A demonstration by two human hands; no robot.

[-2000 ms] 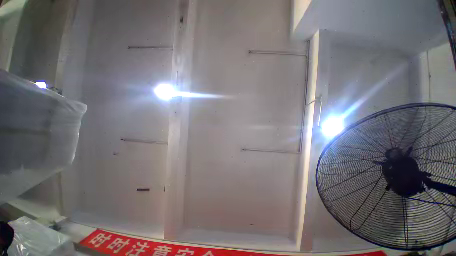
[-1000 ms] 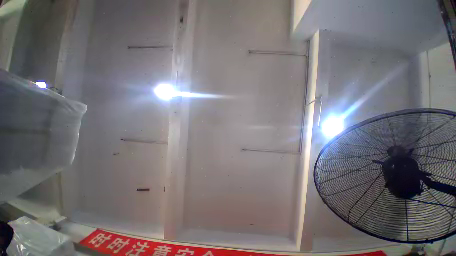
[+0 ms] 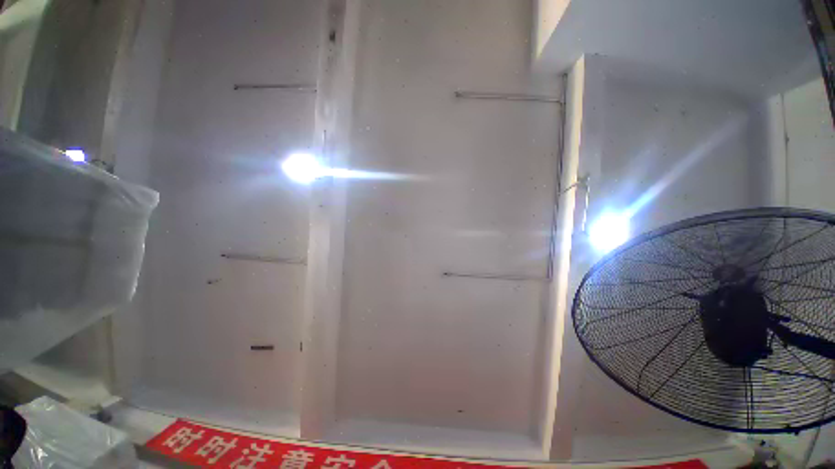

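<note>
Neither of my hands is in the picture. The view points up at a white ceiling with beams. A large black pedestal fan with a round wire cage is at the right, cut off by the right edge. A translucent plastic-wrapped object stands out from the left edge. Clear plastic film lies over something pale at the lower left. What is inside either plastic cannot be told.
A red safety banner with white characters runs along the bottom edge. Bright lamps shine on the ceiling, another nearer the fan. A dark shape, too cut off to name, is at the lower left edge.
The fan head has turned and tilted, so its cage looks flatter and its upper rim sits lower. The rest of the view has not moved.
</note>
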